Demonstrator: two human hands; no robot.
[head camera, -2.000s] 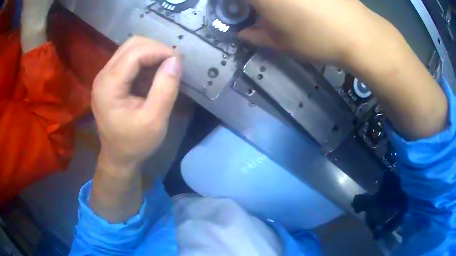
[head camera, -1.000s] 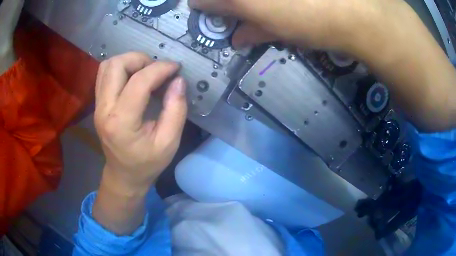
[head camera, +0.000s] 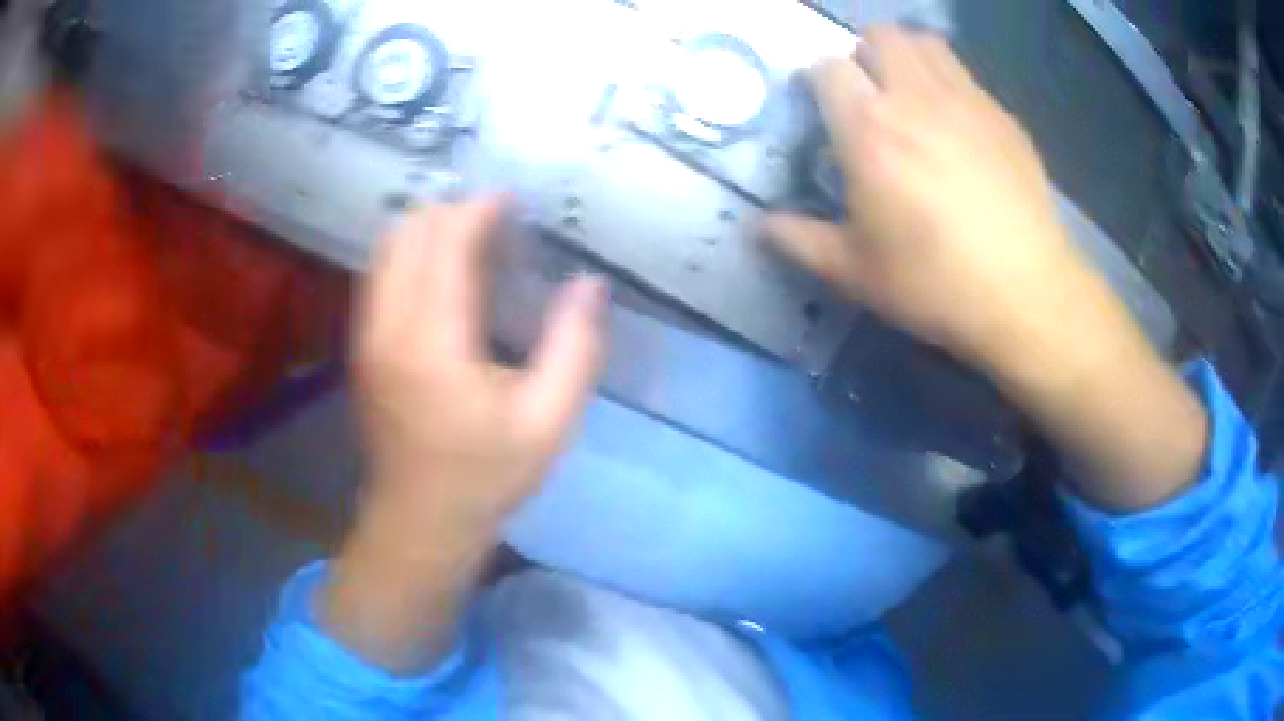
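A grey metal plate assembly (head camera: 655, 226) lies on the bench in front of me, blurred and washed out by glare. A round disc unit (head camera: 720, 88) with pale rings sits along its far side. My right hand (head camera: 901, 197) is over the assembly's right end, fingers spread, with the thumb near the plate; a dark round part shows partly beneath the fingers. My left hand (head camera: 472, 338) is at the bench's near edge, thumb and fingers apart, with nothing seen in it. Whether the fingertips touch the plates is unclear.
Another plate module (head camera: 317, 176) with two ringed discs (head camera: 400, 71) lies to the left. A person's orange sleeve (head camera: 85, 338) is at the left. A pale blue panel (head camera: 718, 521) lies below the metal bench edge (head camera: 704, 373). A black object (head camera: 1035, 542) is at the lower right.
The plate modules appear further left in view, with one now in front of my hands. My right hand has moved down and its fingers are spread. My left hand has moved slightly right.
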